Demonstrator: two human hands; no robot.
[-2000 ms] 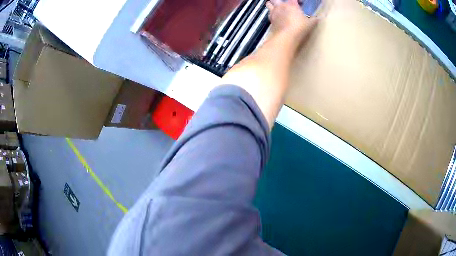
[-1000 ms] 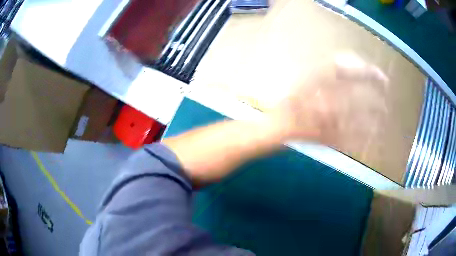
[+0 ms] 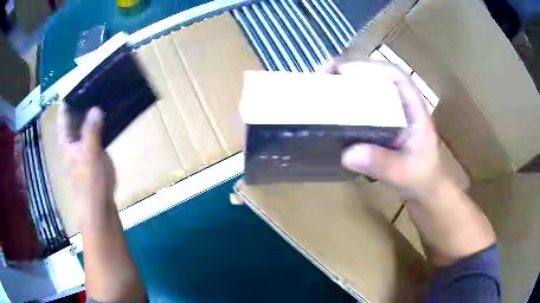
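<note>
My right hand (image 3: pixel 408 136) holds a product box (image 3: pixel 320 127), with its white side up and its black printed face towards me, at the near left side of the open shipping carton (image 3: pixel 462 65). White-edged boxes (image 3: pixel 408 71) show inside the carton, partly hidden by my right hand. My left hand (image 3: pixel 89 139) holds another black product box (image 3: pixel 112 92), slightly blurred and tilted, over the left part of the cardboard sheet (image 3: pixel 189 100). I cannot tell whether either hand holds more than one box.
Metal rollers (image 3: pixel 296 32) show beyond the cardboard sheet, with more at left beside a dark red curtain (image 3: pixel 18 195). A carton flap (image 3: pixel 320 225) leans over the near green surface (image 3: pixel 207 254). A small white box (image 3: pixel 92 41) and a yellow item (image 3: pixel 127 3) are on the far green surface.
The view has swung right to the open carton. Both hands now hold black boxes; one second ago only one blurred hand showed, over the cardboard sheet.
</note>
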